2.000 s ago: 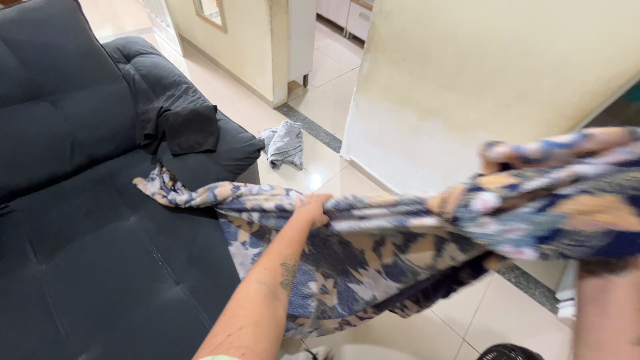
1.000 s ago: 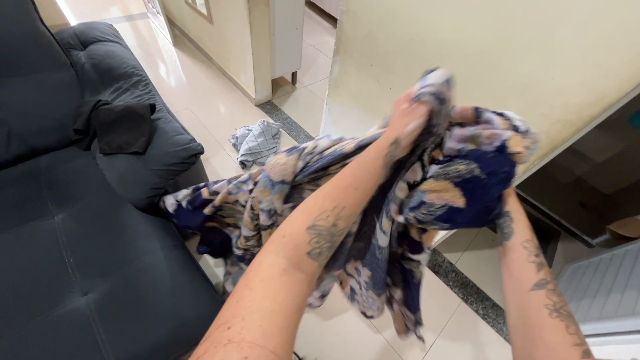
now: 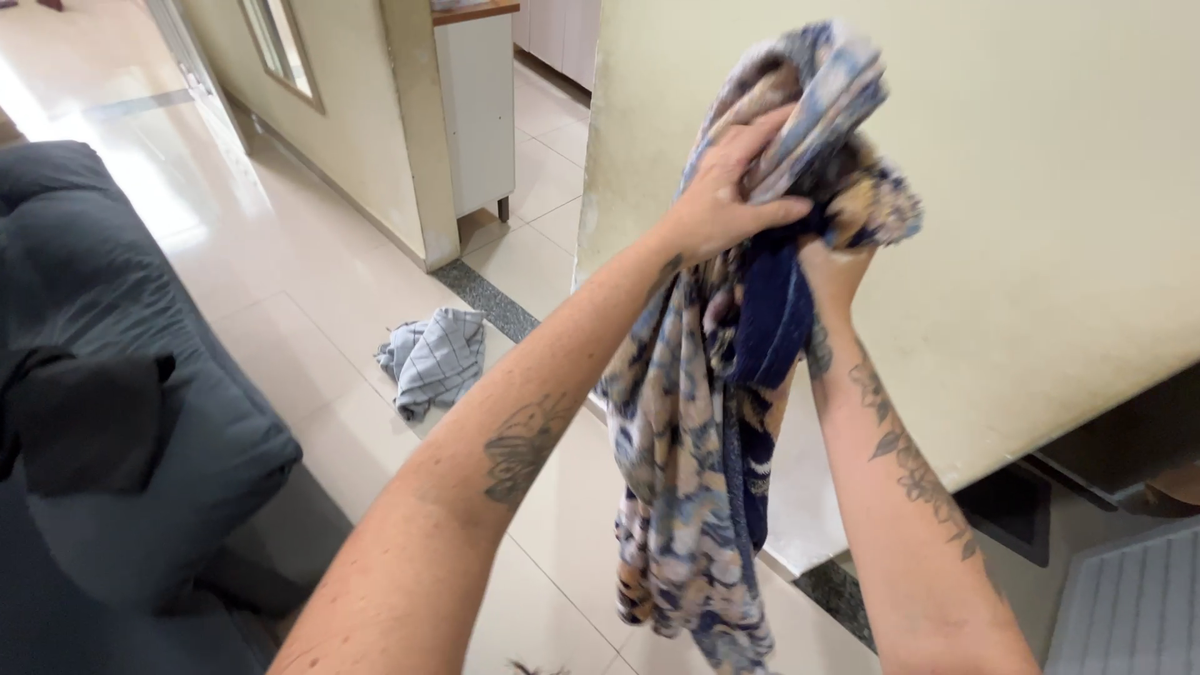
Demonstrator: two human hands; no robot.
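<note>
A floral blanket (image 3: 684, 403) in navy, beige and light blue hangs bunched in front of the wall, its lower end dangling over the tiled floor. My left hand (image 3: 736, 192) grips the gathered cloth near the top, thumb and fingers around the folds. Just below and to the right, my right hand (image 3: 837, 272) is closed on the same bundle, its fingers mostly hidden by the cloth.
At the left is a dark tufted sofa (image 3: 122, 281) with a black cloth (image 3: 89, 422) on its arm. A grey checked cloth (image 3: 436, 361) lies on the floor. A pale wall (image 3: 984, 187) stands ahead, a white cabinet (image 3: 476, 112) beyond the doorway, and a grey slatted surface (image 3: 1134, 600) at lower right.
Two seconds ago the blanket was stretched sideways from the sofa, my hands apart. Now my hands are close together and the blanket hangs down, off the sofa. The view has shifted.
</note>
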